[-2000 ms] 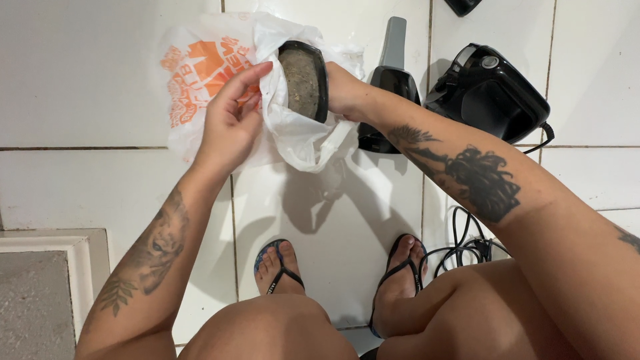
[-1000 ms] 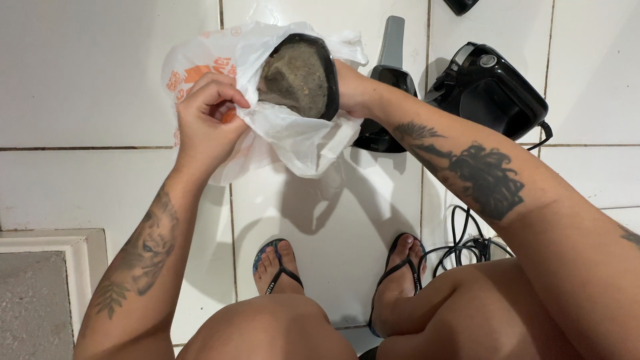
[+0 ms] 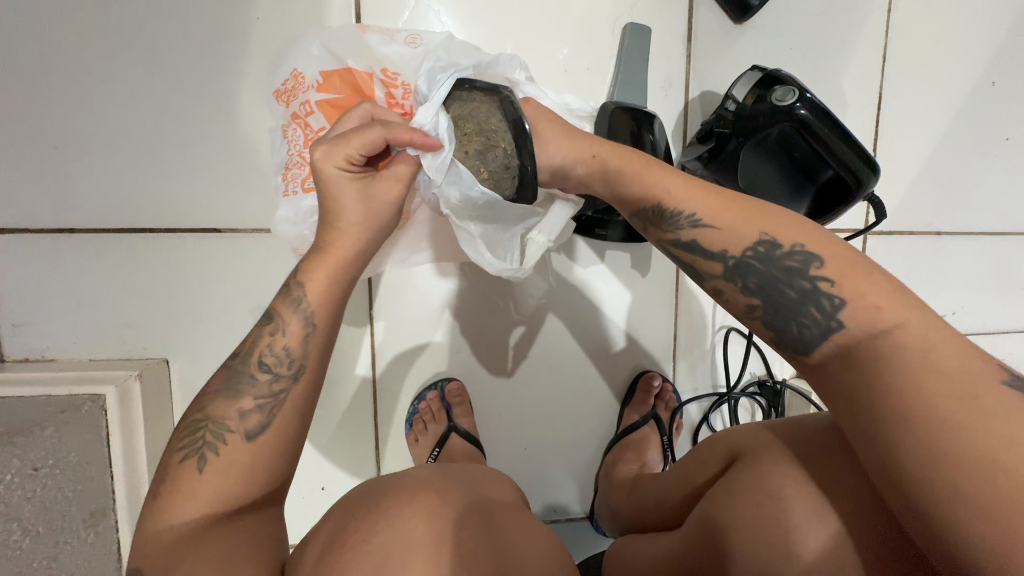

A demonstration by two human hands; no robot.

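A white plastic bag [image 3: 512, 240] with orange print lies open on the tiled floor, its mouth towards me. My left hand [image 3: 364, 164] pinches the left edge of its mouth between thumb and fingers. A dark-rimmed container [image 3: 526, 144], apparently a vacuum cleaner's dust cup, sits tilted in the opening, with grey-brown dust [image 3: 484, 144] filling its visible face. Around the container's right side is my right hand [image 3: 560, 148]; its fingers are hidden behind the container and bag. Just right of that hand lies a black part with a grey nozzle [image 3: 630, 68].
A black vacuum cleaner body [image 3: 792, 144] lies on the floor at the right, its black cord [image 3: 740, 392] coiled beside my right foot. Another black object [image 3: 742, 6] shows at the top edge. A raised pale ledge [image 3: 144, 416] borders a grey panel at lower left.
The container has tilted in my right hand, its dusty face first turning wider towards me, then narrowing again. My left hand has shifted along the bag's edge and still pinches it.
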